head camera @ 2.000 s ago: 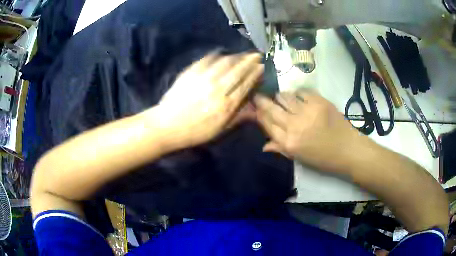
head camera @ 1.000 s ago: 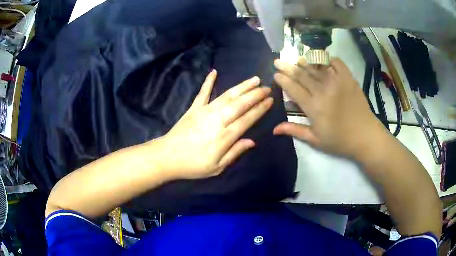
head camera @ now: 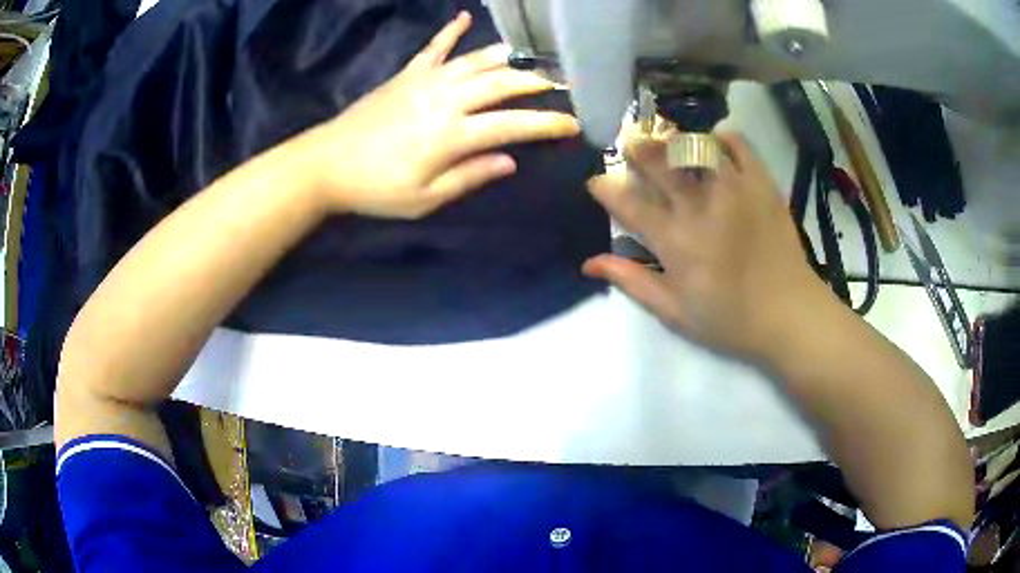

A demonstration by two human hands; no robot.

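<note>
The dark garment piece [head camera: 447,269] lies on the white table, its right edge beside the needle area under the sewing machine head [head camera: 693,45]. My left hand [head camera: 419,134] lies flat on the cloth with fingers spread, left of the machine head, and grips nothing. My right hand [head camera: 716,241] is at the cloth's right edge beside the needle area, fingers apart and slightly blurred; its fingertips are partly behind the ribbed knob [head camera: 693,151]. The presser foot is mostly hidden by the machine head and my right fingers.
Right of my right hand lie black shears [head camera: 833,213], a wooden-handled awl [head camera: 870,179], a stack of black strips [head camera: 917,157], a slim silver tool [head camera: 937,291] and a dark phone-like rectangle [head camera: 995,369]. A yellow frame [head camera: 227,470] stands below the table's left front.
The garment has moved up and away from me, baring the table's front part. My left hand has moved up and left with it. My right hand has stayed near the needle area.
</note>
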